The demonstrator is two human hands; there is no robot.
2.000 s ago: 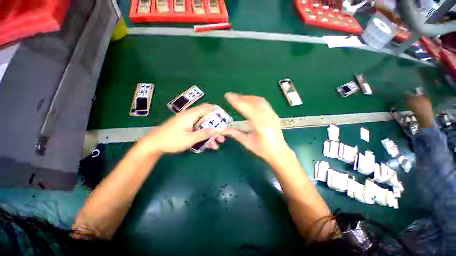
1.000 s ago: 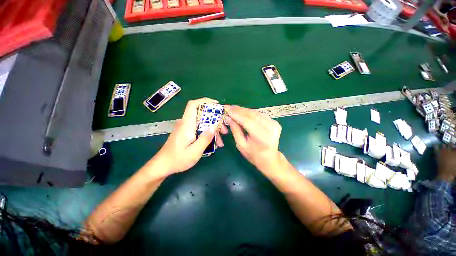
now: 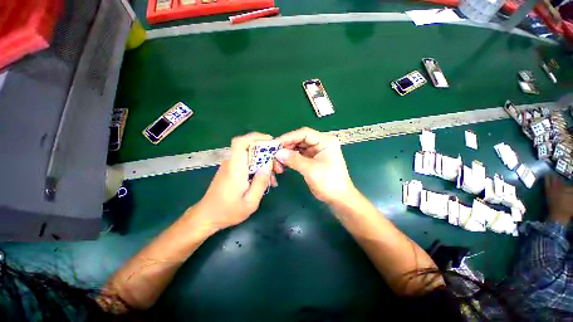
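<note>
My left hand (image 3: 231, 182) holds a phone assembly (image 3: 261, 155) above the near belt rail, its white keypad face with blue spots facing up and its keypad end pointing away from me. The fingers and thumb of my left hand cover most of the screen end. My right hand (image 3: 312, 165) touches the right edge of the keypad end with thumb and index finger pinched together. Whether a small part is between those fingertips cannot be seen.
Phone assemblies (image 3: 168, 122) lie on the green belt (image 3: 251, 69), one partly behind the grey machine housing (image 3: 78, 126). A back-side-up handset (image 3: 318, 97) lies mid-belt. White parts (image 3: 440, 204) stand in rows at right, near a loose parts pile (image 3: 546, 135) and a neighbour's sleeve (image 3: 543, 258).
The phones on the belt have moved left. My left hand has turned the held phone more upright. My right hand, first apart with spread fingers, has closed in on the keypad edge.
</note>
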